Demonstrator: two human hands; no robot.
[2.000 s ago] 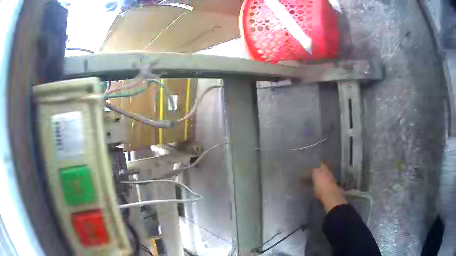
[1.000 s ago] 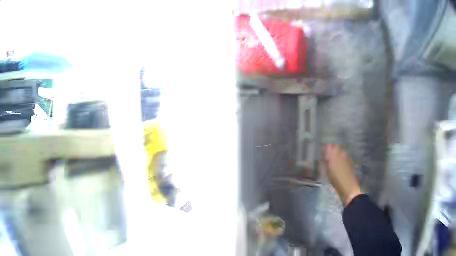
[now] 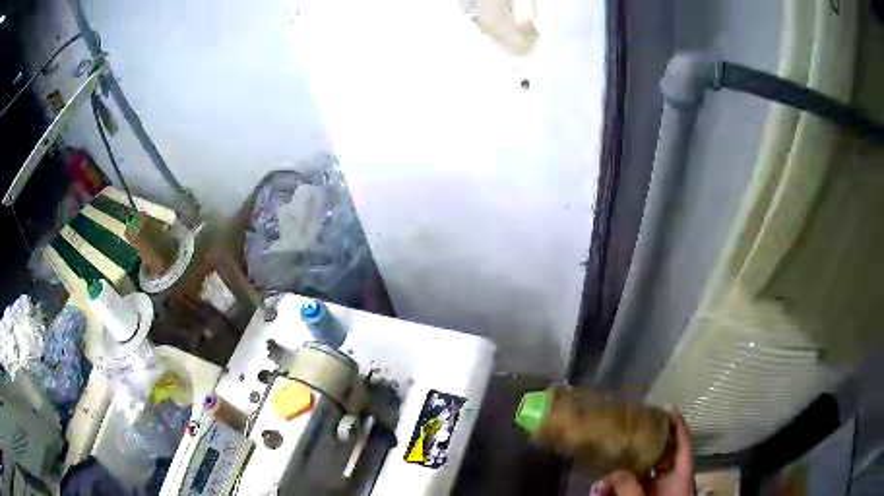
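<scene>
A large brown thread cone [image 3: 606, 426] with a bright green tip lies tilted on its side in the air at the lower right, tip pointing left. My right hand [image 3: 669, 465] grips its wide end; the hand is cut off by the bottom edge. The cone is right of the white sewing machine table [image 3: 446, 354] and not touching it. The machine head [image 3: 325, 426] has an orange block [image 3: 292, 398] on top. My left hand is not in view.
A blue spool [image 3: 320, 323] stands behind the machine. A black-and-yellow card [image 3: 435, 428] lies at the table's right end. A thread stand at left bears a white cone [image 3: 111, 308] and a brown cone [image 3: 148, 242]. A grey pipe [image 3: 654, 213] runs down the wall at right.
The view has swung up from the floor and under-table frame to the machine top and wall. The hand, apparently empty before, now holds the brown thread cone.
</scene>
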